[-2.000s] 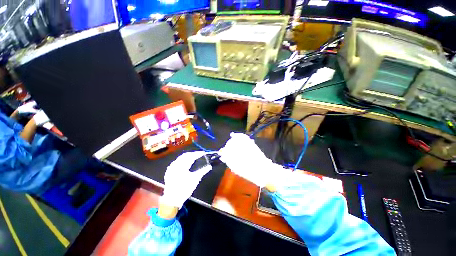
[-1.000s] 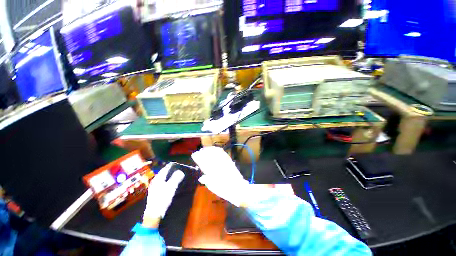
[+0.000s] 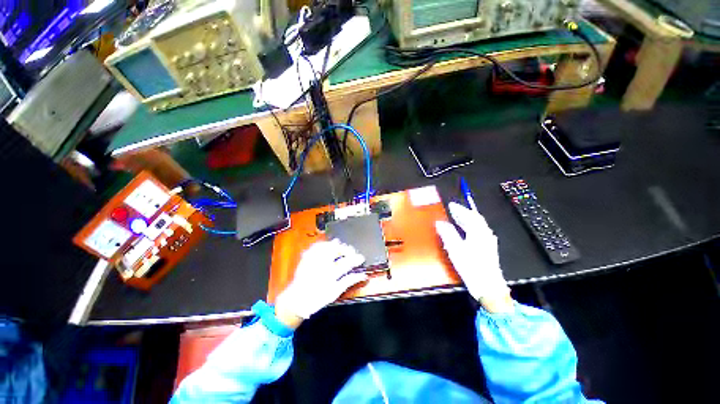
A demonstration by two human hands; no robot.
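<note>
A flat black set-top box (image 3: 361,237) lies on the orange-red board (image 3: 422,260), its far edge at the connector block (image 3: 353,211). My gloved left hand (image 3: 322,278) holds the box at its near left corner, fingers on top and thumb at the near edge. My gloved right hand (image 3: 475,251) is at the board's right edge, fingers apart, over the lower part of a blue pen (image 3: 466,192); no grip on it shows. A second black box (image 3: 262,211) lies left of the board. A blue cable (image 3: 368,154) arches to the connector block.
The open orange test box (image 3: 142,229) stands at left. A remote control (image 3: 539,221) lies at right. One box (image 3: 439,151) and a stack of boxes (image 3: 579,146) lie behind. Oscilloscopes (image 3: 189,55) and a power strip (image 3: 312,67) are on the green shelf.
My hands have parted. The left is now on the box at the connector block; the right has moved to the pen. A box now lies left of the board. The view tilts further down.
</note>
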